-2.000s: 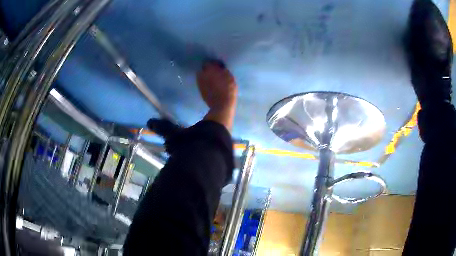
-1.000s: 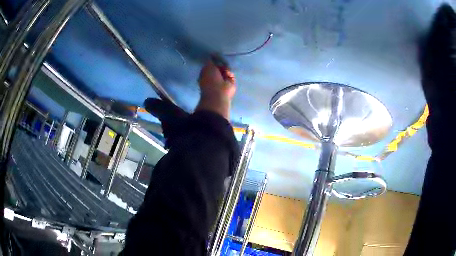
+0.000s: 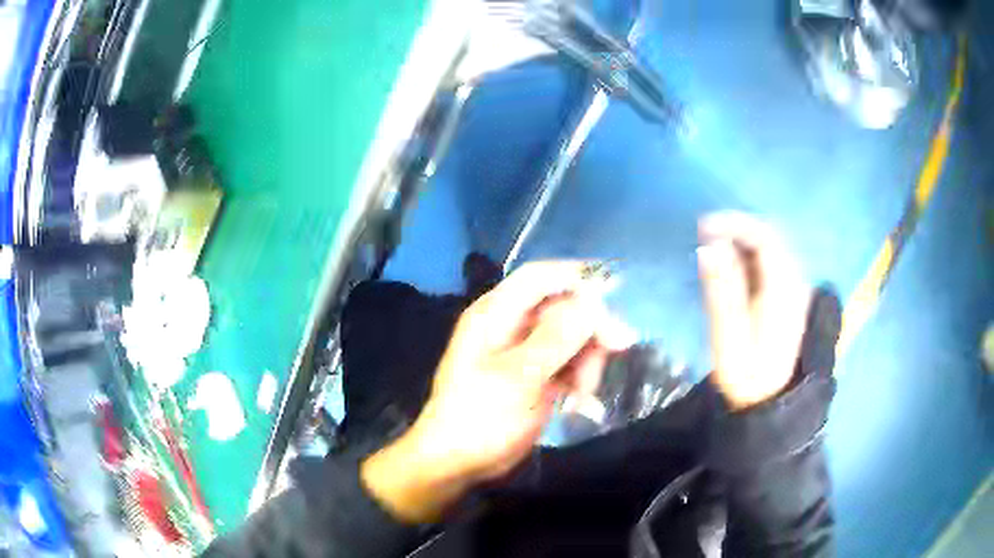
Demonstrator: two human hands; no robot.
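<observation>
My left hand [image 3: 496, 376] is bare, in front of the table's front edge, with its fingers bent and close together. A tiny dark spot shows at its fingertips, too blurred to tell if something is held. My right hand [image 3: 752, 311] is bare and raised to the right, its fingers apart, with nothing visible in it. White rounded housings [image 3: 169, 327] lie on the green table [image 3: 289, 142]. Red wires [image 3: 153, 501] lie at the lower left, blurred.
A boxy silver-white machine with a yellowish side [image 3: 120, 196] stands on the table at the left. The metal table edge [image 3: 382, 207] runs diagonally beside my left arm. A shiny stool base [image 3: 867, 71] and a yellow floor line [image 3: 905, 234] lie on the right.
The view has swung from the floor up to the table. Earlier one hand was down at the floor with a dark piece on a thin lead; now both hands are raised.
</observation>
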